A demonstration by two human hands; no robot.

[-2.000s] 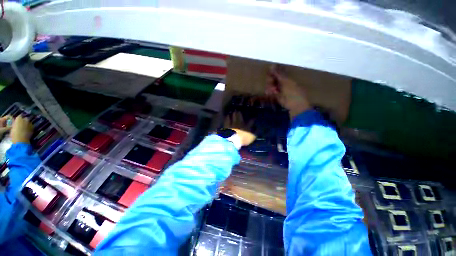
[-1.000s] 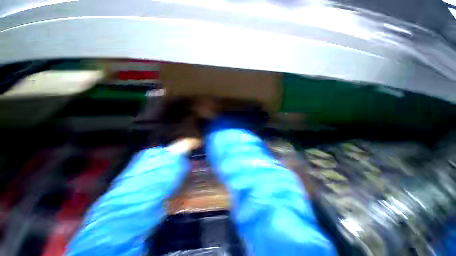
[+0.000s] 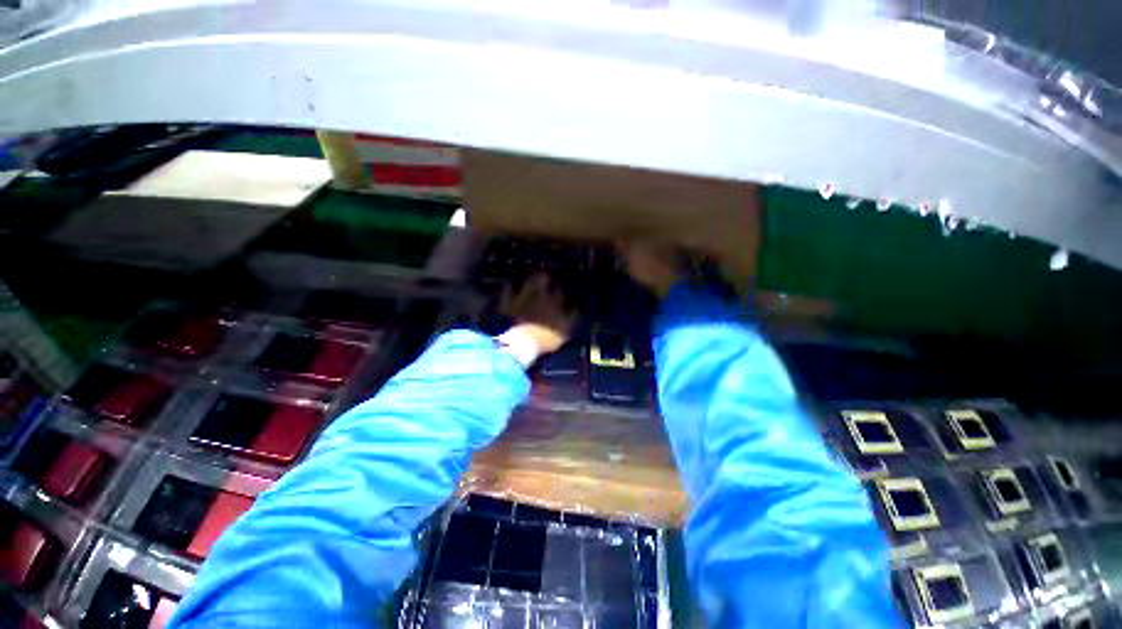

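Note:
My left hand [image 3: 537, 315] reaches to the dark rear tray [image 3: 578, 258] below the cardboard; its fingers are dim and blurred. My right hand [image 3: 652, 263] is at the right part of the same tray, also blurred. Whether either hand holds something cannot be told. A black part with a pale frame [image 3: 612, 349] lies between my wrists, at the tray's front edge. Stacked clear trays [image 3: 566, 424] lie below it, over a tan wooden board [image 3: 578, 482].
A clear tray with red-and-black units [image 3: 261, 426] stands at left. Black parts with pale frames [image 3: 908, 505] fill clear trays at right. The central work tray [image 3: 541, 568] lies nearest me. A pale shelf [image 3: 554, 105] crosses overhead, with cardboard [image 3: 615, 197] behind the rear tray.
The view has swung right since the first frame. The pale-framed part between my wrists now shows clearly. Both arms still reach to the rear tray.

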